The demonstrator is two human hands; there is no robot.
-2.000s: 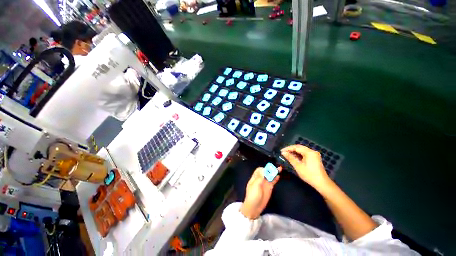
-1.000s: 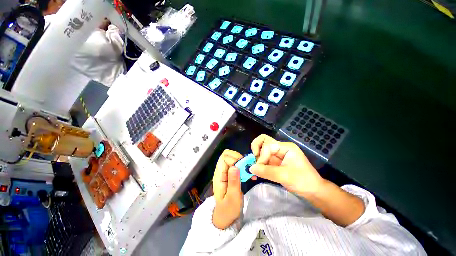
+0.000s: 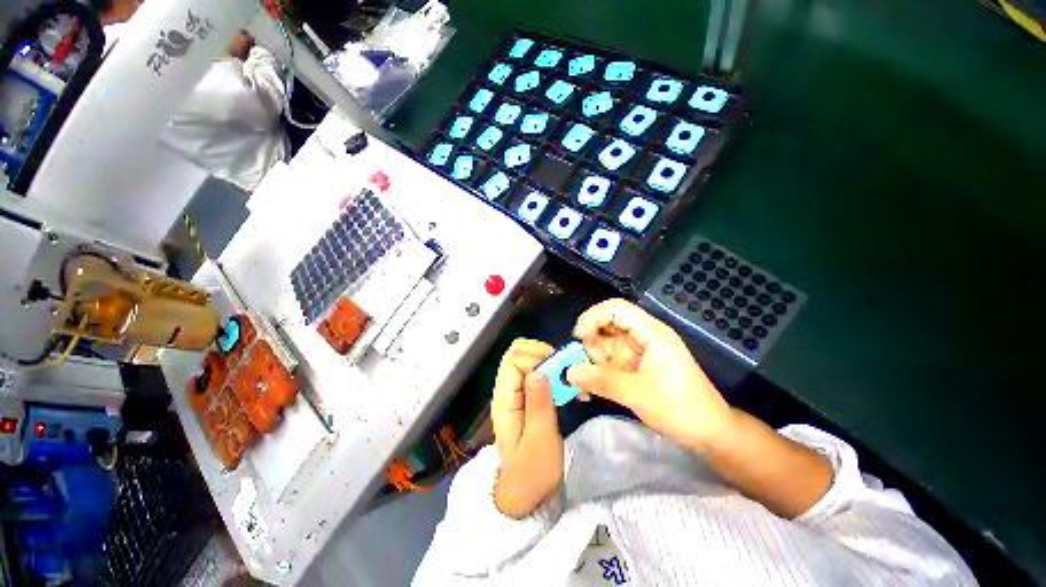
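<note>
A pale teal housing (image 3: 562, 374) with a dark round centre is held above my lap. My left hand (image 3: 528, 419) grips it by its left edge between thumb and fingers. My right hand (image 3: 648, 373) is at its right side, with the thumb on its face near the dark centre. Whether the right fingers also hold a small disc cannot be told. A die-cut sheet (image 3: 734, 300) with rows of black dots lies on the green bench. A black tray (image 3: 559, 174) beyond it holds rows of teal housings.
The white machine table (image 3: 459, 243) at left bears a second dotted sheet (image 3: 350, 252), a small orange-red jig (image 3: 343, 326) and red buttons. Orange-red fixtures (image 3: 262, 385) sit by a brass-coloured cylinder (image 3: 149, 319). Clear plastic bags (image 3: 396, 52) lie behind. A person's white sleeve (image 3: 229, 120) shows upper left.
From two seconds ago, my right hand has moved from beside the dotted sheet to the housing in my left hand. The view has tilted down. Over the last second the hands have barely moved.
</note>
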